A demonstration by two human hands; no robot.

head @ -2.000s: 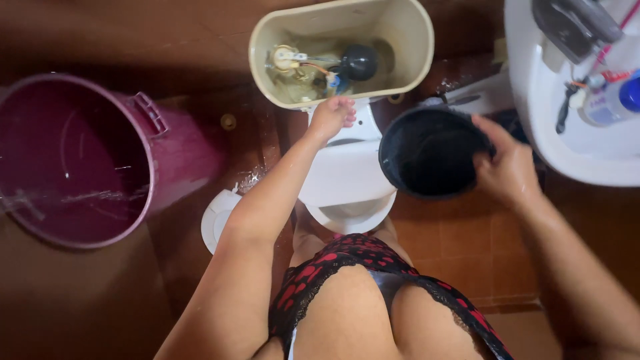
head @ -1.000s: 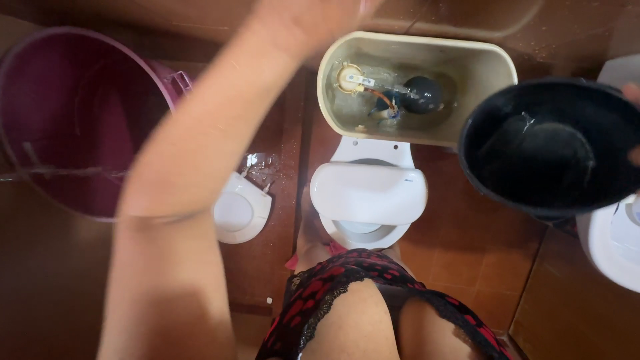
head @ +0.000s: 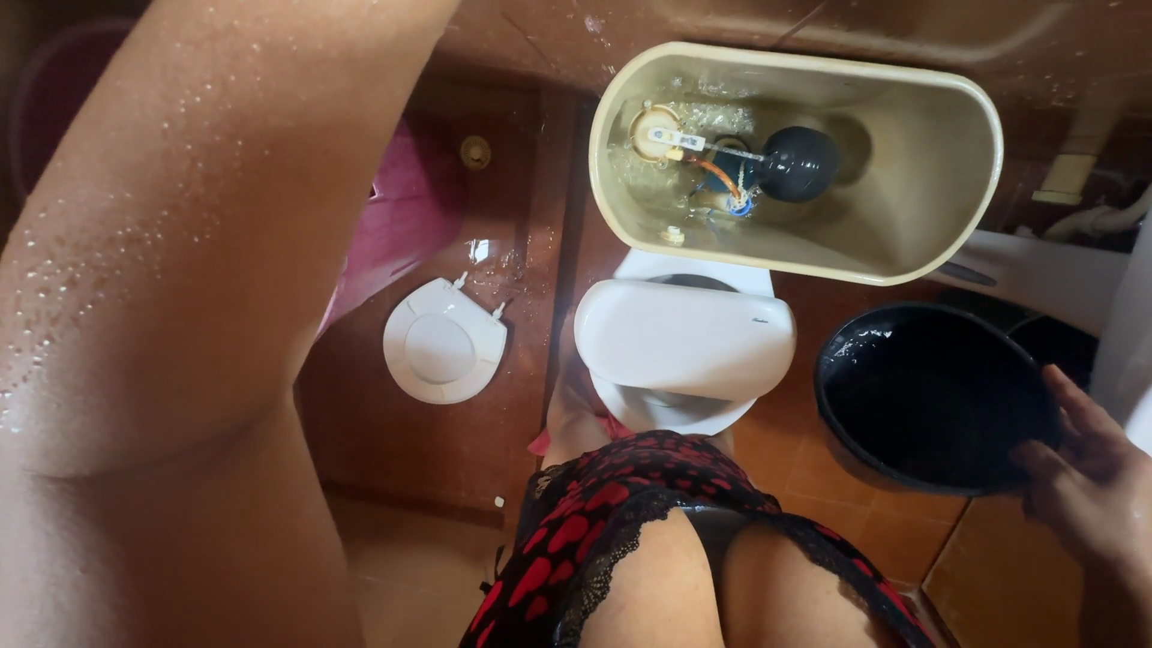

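Note:
My right hand [head: 1084,459] grips the rim of a round black plastic basin [head: 936,396] at the right, below the open toilet tank. My left forearm, wet with drops, rises across the left side; its hand is beyond the top edge. The beige tank [head: 900,180] has no lid on and holds some water, a black float ball [head: 799,164], a white valve part [head: 675,139] and an orange-brown tube. Below it, the white tank lid [head: 684,337] lies across the white toilet bowl [head: 675,416].
A white toilet seat cover [head: 444,342] lies on the brown floor at the left, near a round floor drain [head: 475,153]. A large magenta plastic tub [head: 396,225] is partly hidden behind my left arm. At the right edge stands part of a white sink [head: 1129,315].
My left hand was over the tank's front edge two seconds ago; it has risen out of view. The black basin in my right hand is now lower, below the tank's right end.

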